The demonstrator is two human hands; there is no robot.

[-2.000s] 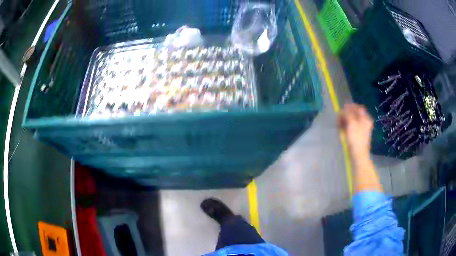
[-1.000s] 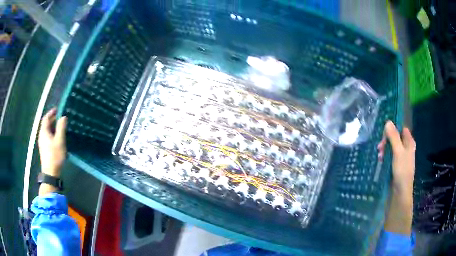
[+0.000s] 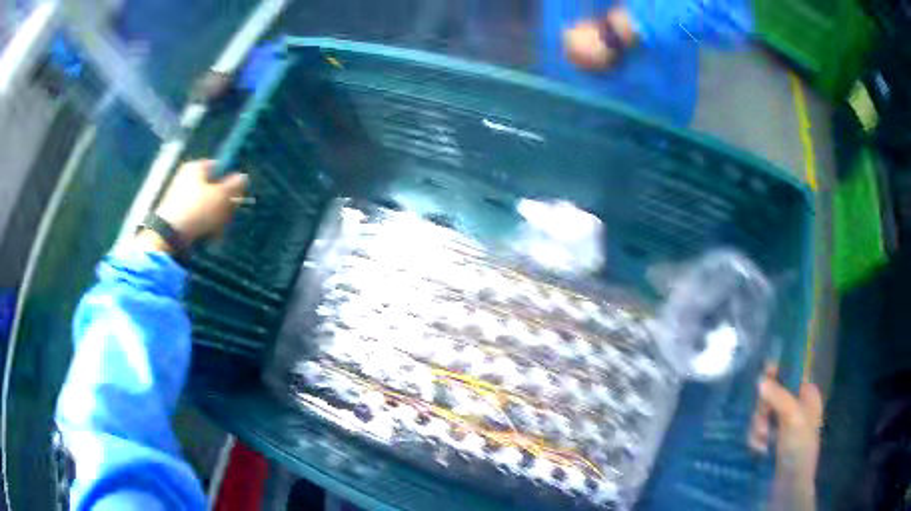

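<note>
A large teal-green crate fills the middle of the view, turned slightly clockwise. Inside lies a clear blister tray with rows of silvery parts and orange-yellow wires. A crumpled white piece and a clear plastic bag lie at the tray's far and right sides. My left hand grips the crate's left rim; a black band is on the wrist. My right hand grips the right rim low in the view, partly blurred. The crate's near edge is partly cut off.
A person's hand and blue sleeve show just beyond the crate's far rim. A white-edged conveyor runs along the left. Green crates stand at the right past a yellow floor line. A red surface shows below.
Both hands held the crate's side rims one second ago too. The crate now sits lower in view, and my left hand is higher and further right. Another person has come into view beyond it.
</note>
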